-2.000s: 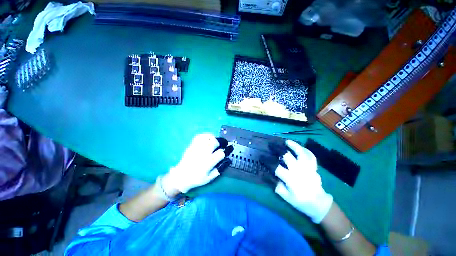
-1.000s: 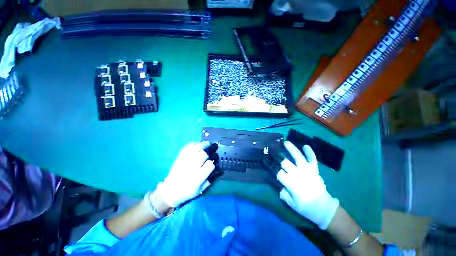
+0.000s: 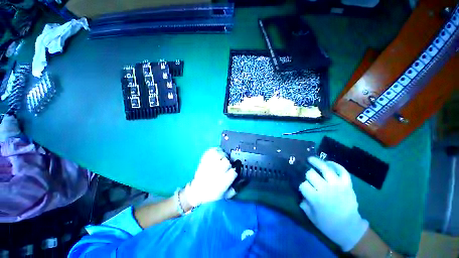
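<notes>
A flat black assembly jig [image 3: 266, 144] with a row of slots lies on the green mat in front of me. My left hand [image 3: 214, 176], in a white glove with black fingertips, is at the jig's left end, fingers bent around a dark part near its front edge. My right hand [image 3: 332, 199], gloved white, is at the jig's right end; its fingertips are dark against the black jig, and I cannot tell what they hold. Black finned heatsinks [image 3: 355, 162] lie in a group right of the jig.
A screw tray [image 3: 274, 85] stands behind the jig, a black plate over its back corner. Tweezers [image 3: 312, 129] lie before it. Finished assemblies [image 3: 150, 90] sit left. An orange-brown rack [image 3: 402, 95] with a component tube is right. Clear tubes [image 3: 161, 22] and a white cloth [image 3: 54, 40] lie farther back.
The camera view has shifted. Both hands stay at the two ends of the jig; the right hand has moved slightly outward, towards the finned heatsinks. The other items look unmoved.
</notes>
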